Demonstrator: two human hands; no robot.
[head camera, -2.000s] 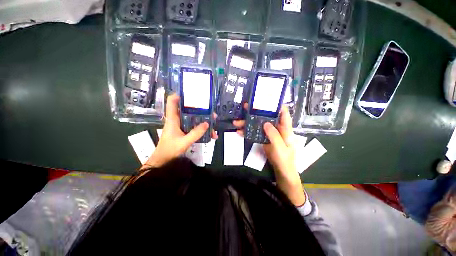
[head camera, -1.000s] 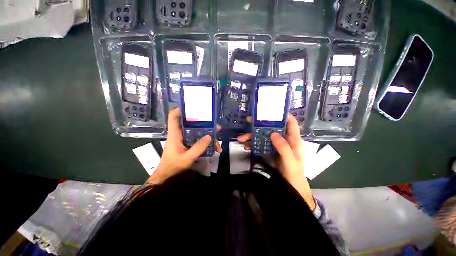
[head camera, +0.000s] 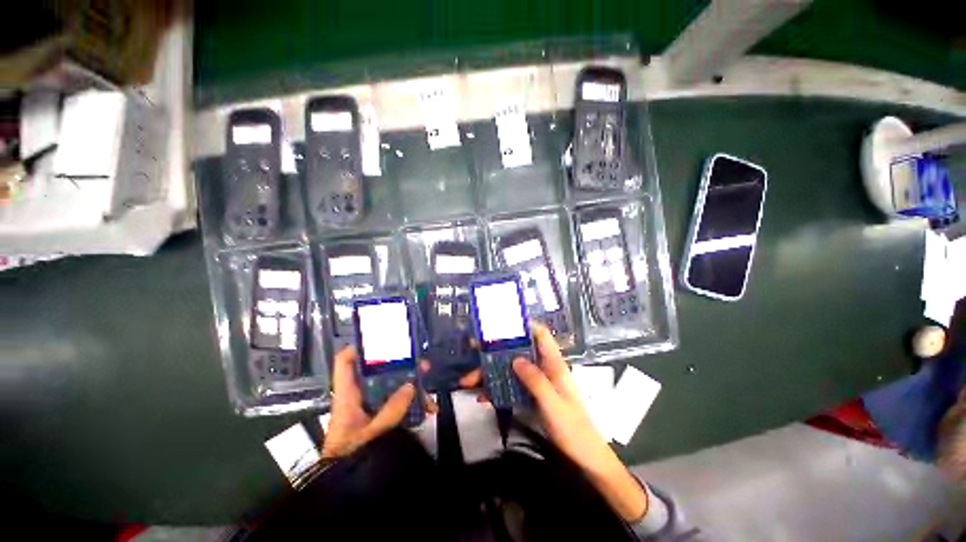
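Note:
My left hand (head camera: 360, 407) holds a keypad phone (head camera: 387, 341) with a glowing white screen, thumb on its keys. My right hand (head camera: 542, 383) holds another keypad phone (head camera: 501, 315), also lit, thumb on its keys. Both are above the near edge of a clear plastic tray (head camera: 432, 201) with two rows of pockets. Several dark phones lie back up in it, such as one at the far left (head camera: 252, 178) and one at the far right (head camera: 601, 129). Two far-row pockets hold only white printed slips (head camera: 513, 136). The held phones partly hide near-row phones.
White cards lie along the near bench edge, one at the right (head camera: 636, 404) and one at the left (head camera: 291, 453). A smartphone (head camera: 727, 227) lies right of the tray. A white box (head camera: 101, 159) is at the left. A pale rail (head camera: 784, 80) runs behind. A white fan-like object (head camera: 892, 169) is at the right.
The view has tilted up and turned, so the tray's far row, rail and white box show more. Both hands still hold the two lit phones, thumbs on the keys.

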